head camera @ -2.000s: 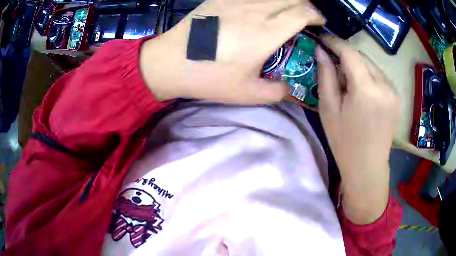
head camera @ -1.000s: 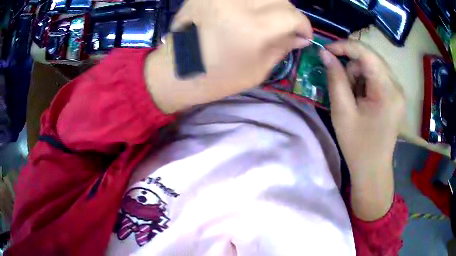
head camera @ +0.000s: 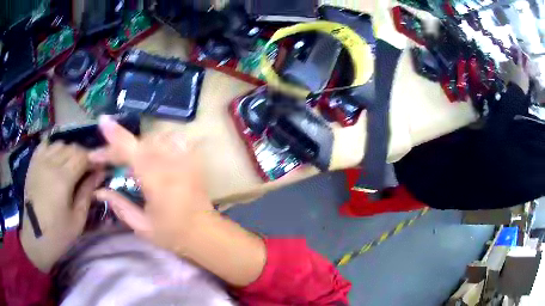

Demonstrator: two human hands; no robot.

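Note:
A partly hidden front housing [head camera: 123,181] with a bit of green board and bright parts lies between my hands, low on the left, close to my body. My left hand [head camera: 57,197] is curled around its left side, with the dark patch on its back. My right hand [head camera: 164,188] is blurred and reaches over it from the right, thumb and forefinger spread; whether it touches the unit I cannot tell. A glossy black back cover [head camera: 158,89] lies open side up just beyond my hands.
A red housing with silvery and black parts [head camera: 272,146] lies near the table edge. A yellow ring [head camera: 360,57] and a hanging black strip [head camera: 379,113] are beyond it. More housings with green boards [head camera: 39,101] lie left. A person's dark sleeve [head camera: 478,158] is at right.
The view has swung right, so my hands and the unit now appear lower left. The thin white wire pinched between my fingertips earlier no longer shows. My right hand now spreads over the unit.

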